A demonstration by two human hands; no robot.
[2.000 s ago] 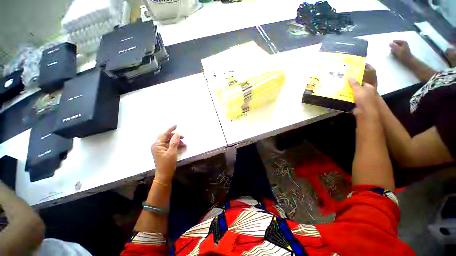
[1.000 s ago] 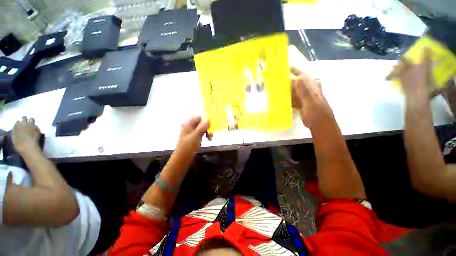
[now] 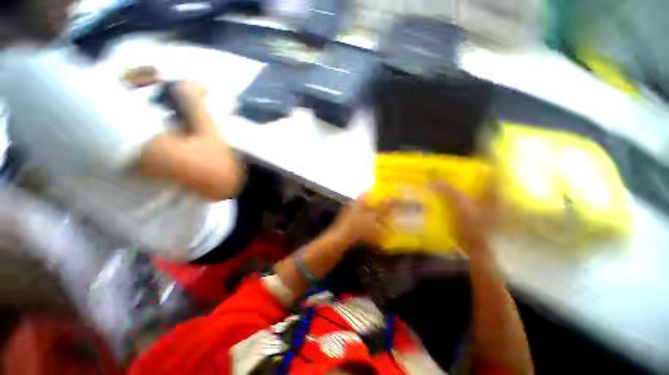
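The head view is blurred. A yellow sleeve (image 3: 407,220) is held in front of me over the table's front edge. A black gift box (image 3: 433,117) stands out above the yellow, with its lower part covered by the sleeve. My left hand (image 3: 361,222) grips the sleeve's left side. My right hand (image 3: 467,212) lies on the sleeve's right side, its fingers over the yellow face. A stack of flat yellow sleeves (image 3: 561,179) lies on the table to the right.
Black gift boxes (image 3: 334,80) stand on the white table (image 3: 330,150) at the left and back. A co-worker (image 3: 95,139) in a white top sits at the left, hands over the table. Red items and clear plastic (image 3: 132,289) are low at the left.
The view has swung left, bringing the co-worker in and the right-hand co-worker out. The sleeve and box are lower and nearer my body. My right hand has come onto the sleeve's face.
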